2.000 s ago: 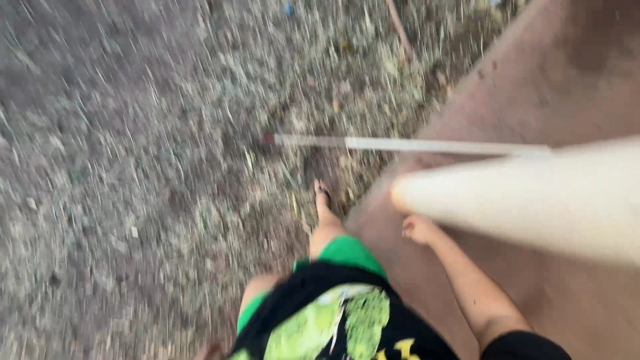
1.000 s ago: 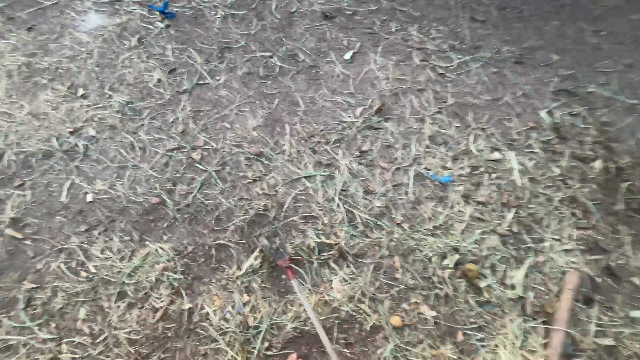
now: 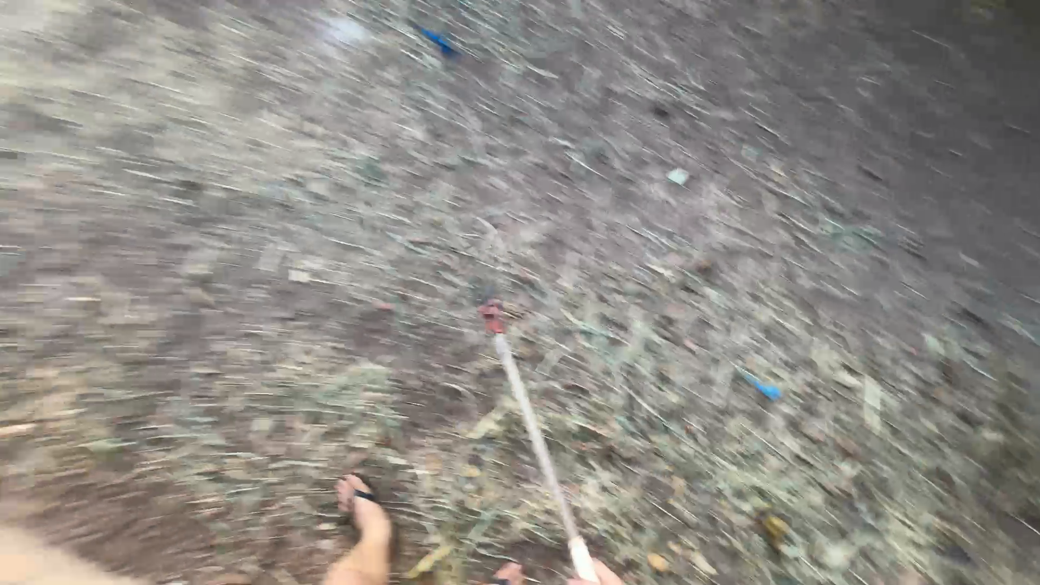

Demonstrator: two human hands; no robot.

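At the bottom edge my right hand (image 3: pixel 603 574), partly cut off, is closed around the white grip of a long thin pole (image 3: pixel 532 418). The pole slants up and left over the ground to a red fitting (image 3: pixel 491 315) at its far end; blur hides the fitting's shape. My left hand is out of view. A foot in a dark-strapped sandal (image 3: pixel 357 500) stands left of the pole, and toes of another foot (image 3: pixel 509 572) show at the bottom edge.
Dry grass clippings and leaves (image 3: pixel 325 390) litter bare soil. Two blue scraps (image 3: pixel 439 41) (image 3: pixel 764 386) lie on it, one at the top, one at right. A pale blurred surface (image 3: pixel 49 561) fills the bottom left corner.
The view has swung between frames. A hand and the sandalled foot show now, absent one second ago. The large white cylindrical object seen two seconds ago is out of view.
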